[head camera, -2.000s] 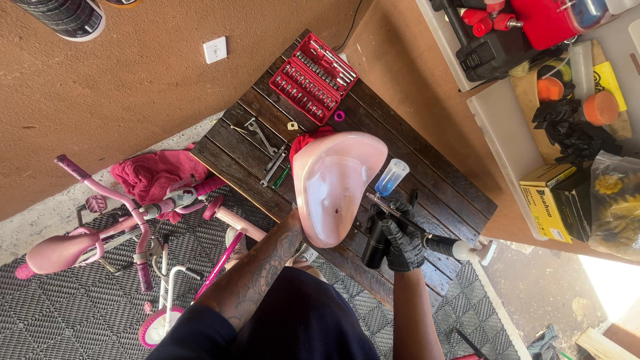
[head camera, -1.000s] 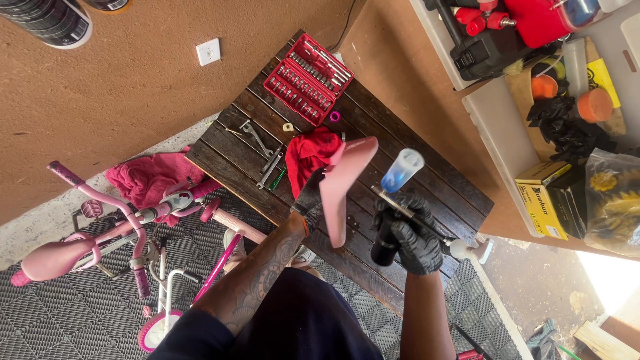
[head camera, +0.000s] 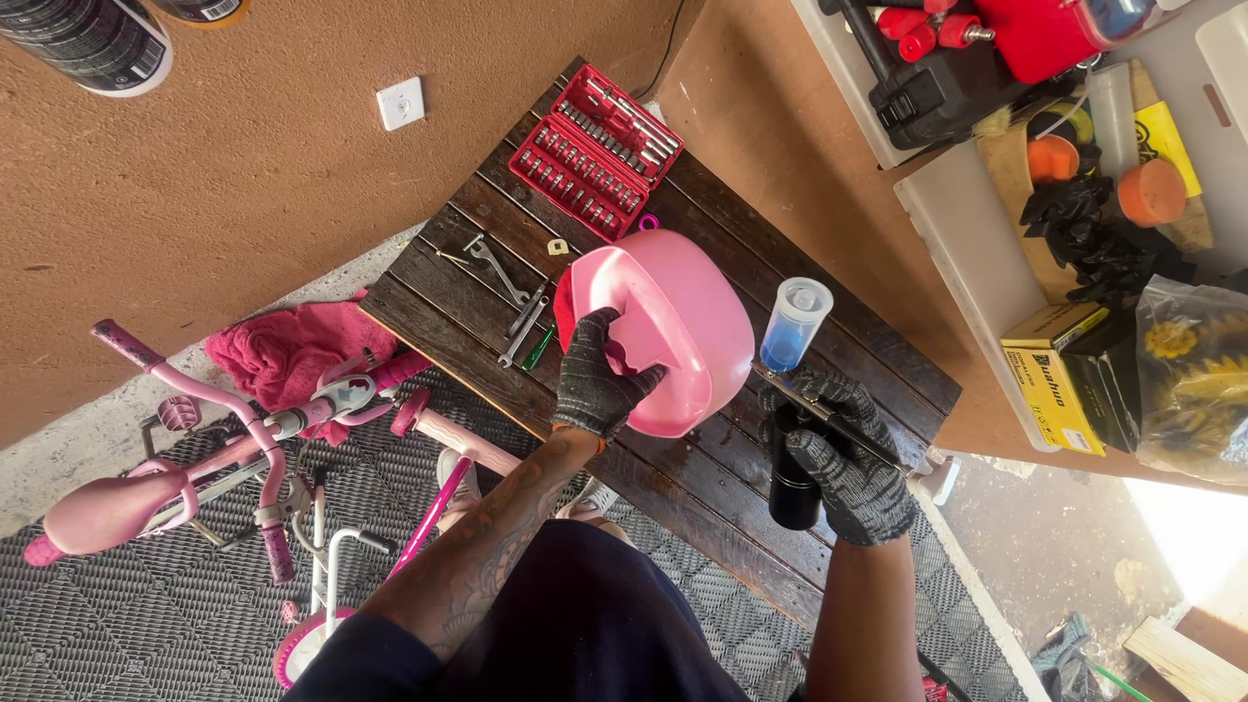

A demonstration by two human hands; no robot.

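My left hand (head camera: 600,375), in a dark knit glove, grips the edge of a pink plastic shell (head camera: 697,322), its rounded side turned toward the right. Part of a red cloth (head camera: 564,307) shows behind it on the wooden slatted table (head camera: 780,263). My right hand (head camera: 848,453), gloved alike, holds a small cordless spray gun with a black cylindrical body (head camera: 793,478). A clear cup of blue liquid (head camera: 795,322) stands on top of the gun, close beside the shell. Whether the trigger is pressed cannot be told.
An open red socket set (head camera: 600,146), wrenches (head camera: 526,322) and a pink ring (head camera: 649,222) lie on the table. At left stands a pink child's bicycle (head camera: 263,429) by a pink towel (head camera: 292,351). Shelves at right hold a yellow and black box (head camera: 1058,385) and other items.
My left hand has turned the pink shell over, from its hollow side to edge-on and now to its rounded outside. The red cloth is now mostly hidden. The spray gun stays in my right hand.
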